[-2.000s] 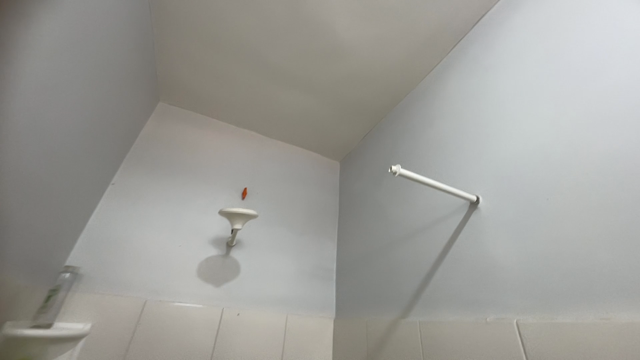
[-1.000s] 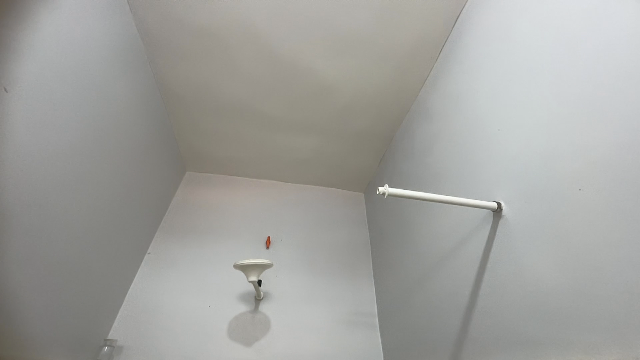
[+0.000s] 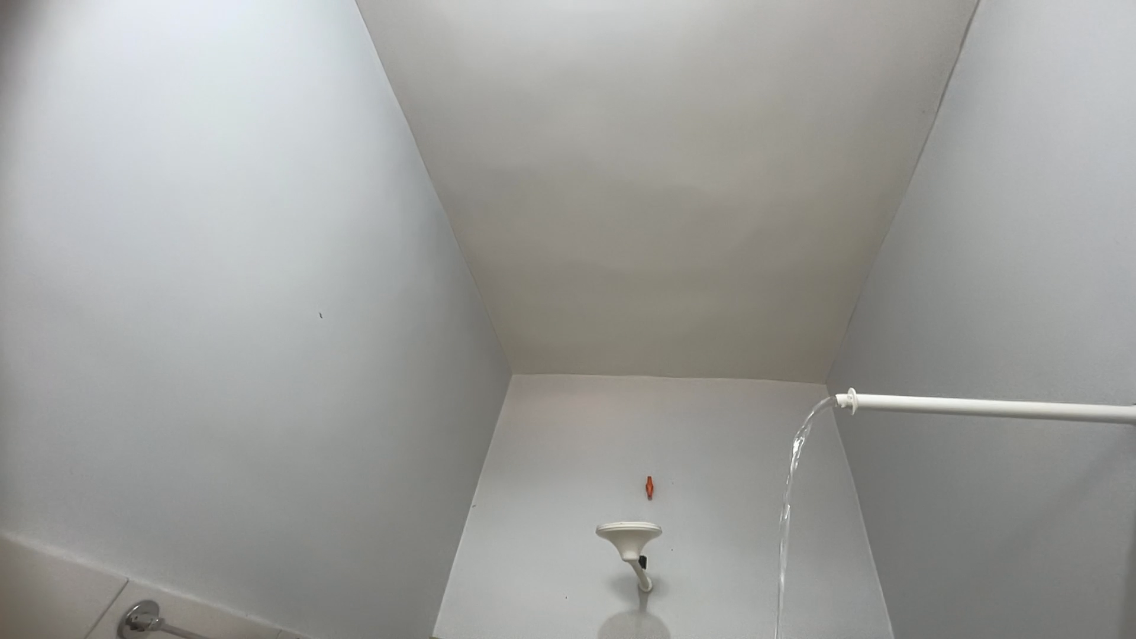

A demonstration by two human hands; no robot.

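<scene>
Neither my left hand nor my right hand is in the picture. A white pipe (image 3: 994,407) reaches out from the right wall, with a small flange near its free end. From that end a thin stream of water (image 3: 785,506) arcs over and falls past the lower edge of the view. On the far wall stands a white bell-shaped fixture (image 3: 628,535) on a short curved arm, its shadow on the wall below. A small orange-red object (image 3: 650,487) sits on the wall just above it; I cannot tell what it is.
Painted walls rise on both sides to a pale ceiling (image 3: 657,195). At the lower left, a round chrome wall mount (image 3: 140,619) with a bar is fixed to wall tiles (image 3: 53,590).
Water now runs from the pipe's free end; no stream shows in the earlier frames. The view has tilted up and swung left.
</scene>
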